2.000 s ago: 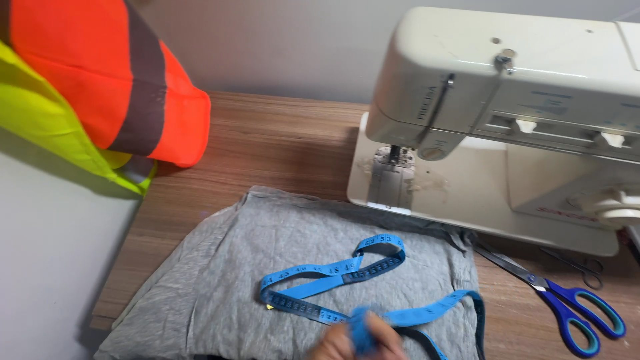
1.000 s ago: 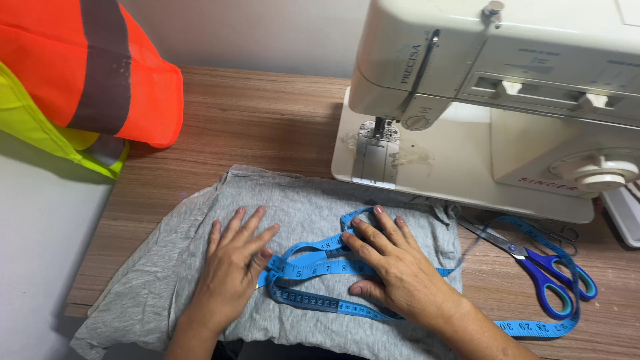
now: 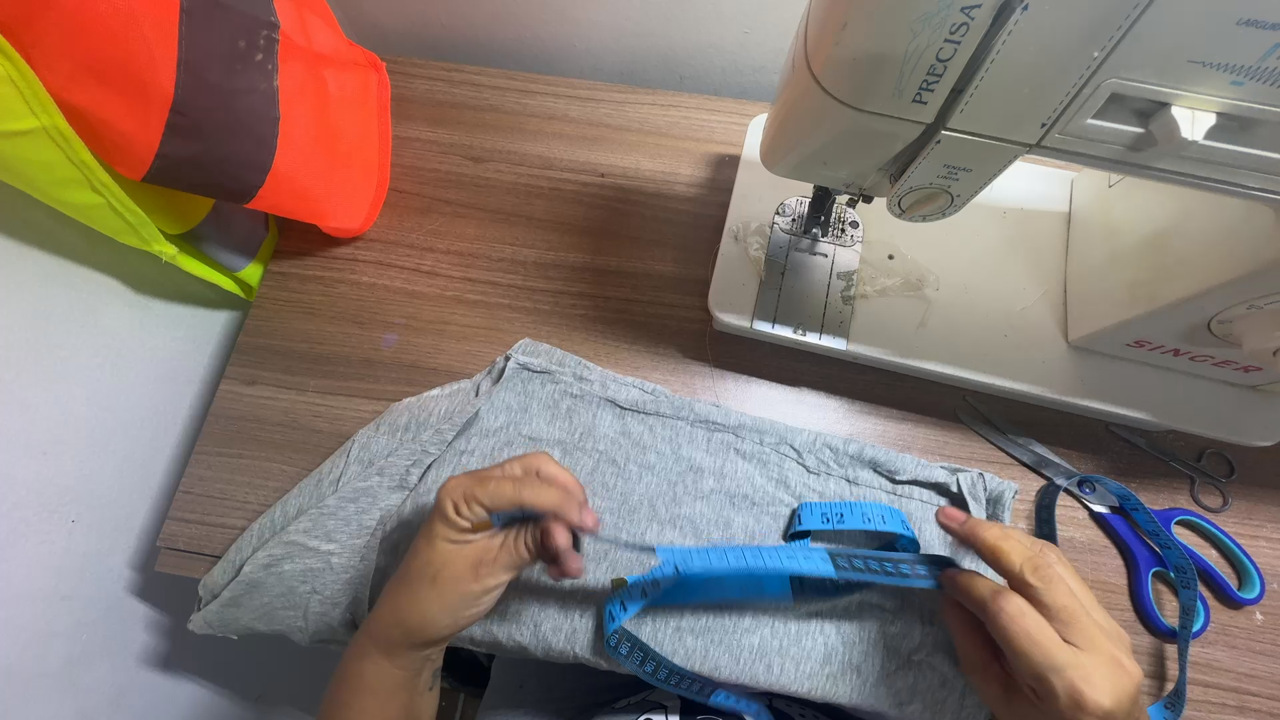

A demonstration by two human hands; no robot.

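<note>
Grey knit fabric (image 3: 640, 450) lies folded on the wooden table. A blue tape measure (image 3: 720, 563) stretches over it between both hands, with loops resting on the cloth and one length trailing right across the scissors. My left hand (image 3: 480, 550) pinches a part of the tape between thumb and fingers, above the left half of the fabric; part of it is blurred. My right hand (image 3: 1040, 620) holds the tape's other side between thumb and fingers near the fabric's right edge. Blue-handled scissors (image 3: 1140, 560) lie to the right, blades partly apart, under the tape.
A white Singer sewing machine (image 3: 980, 270) stands at the back right. Small metal scissors (image 3: 1190, 470) lie just in front of its base. An orange and yellow high-visibility garment (image 3: 330, 150) with dark bands hangs over the table's left corner. Bare wood (image 3: 560, 200) shows behind the fabric.
Both hands lay spread flat on the tape and fabric one second ago; now they are raised, with the tape stretched between their fingers. The right hand has moved toward the fabric's right edge.
</note>
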